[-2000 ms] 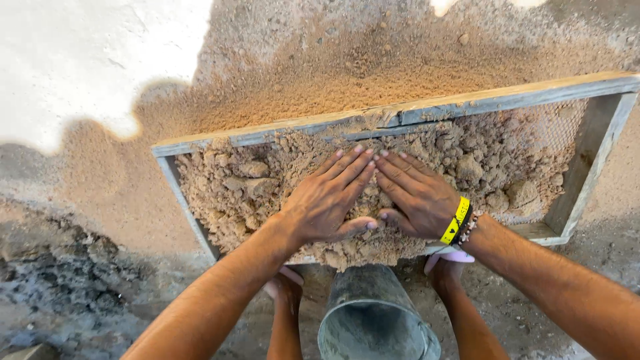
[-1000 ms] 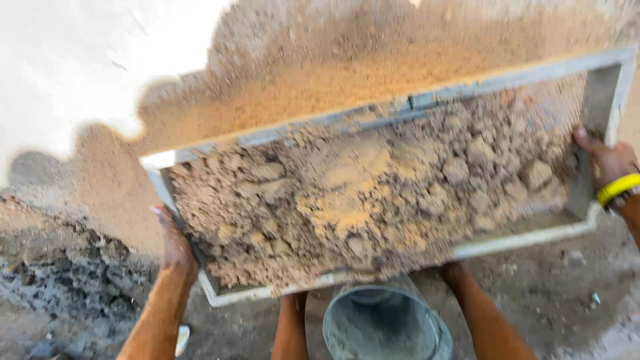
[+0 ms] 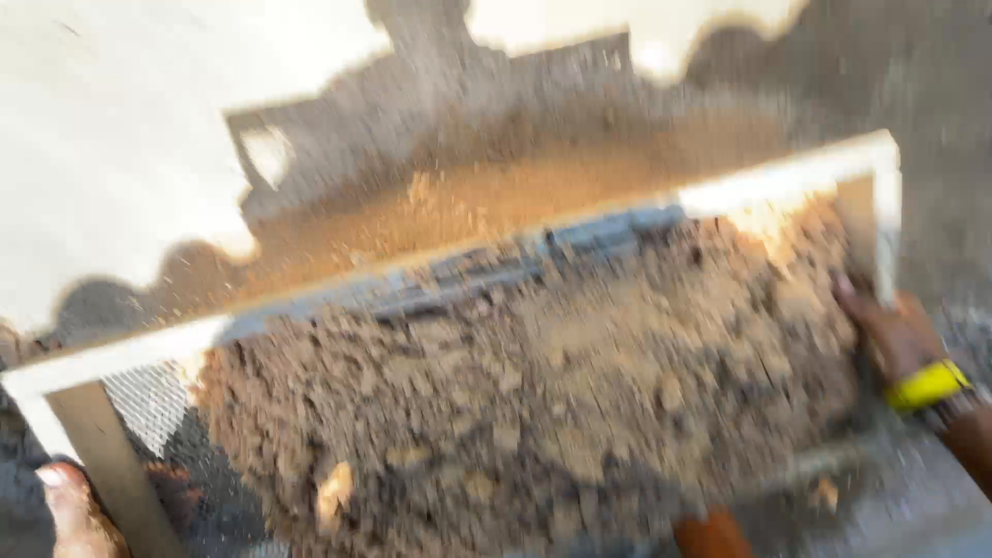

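Note:
A rectangular wooden-framed sieve with a wire mesh bottom fills the lower view, tilted so its right end is higher in the picture. Clumpy brown soil covers most of the mesh, with bare mesh showing near the left end. My left hand grips the left end board, thumb on top. My right hand, with a yellow wristband, grips the right end board. The whole sieve is blurred, and bits of soil are in the air above its far edge.
Fine orange-brown soil lies on the ground beyond the sieve's far edge. Shadows of a person and the sieve fall on the bright ground. Part of another person's arm shows below the sieve at the bottom right.
My hands have gone from lying on the soil to holding the sieve's two ends. The sieve has tilted the other way, and its soil has shifted off the left end. The bucket no longer shows clearly.

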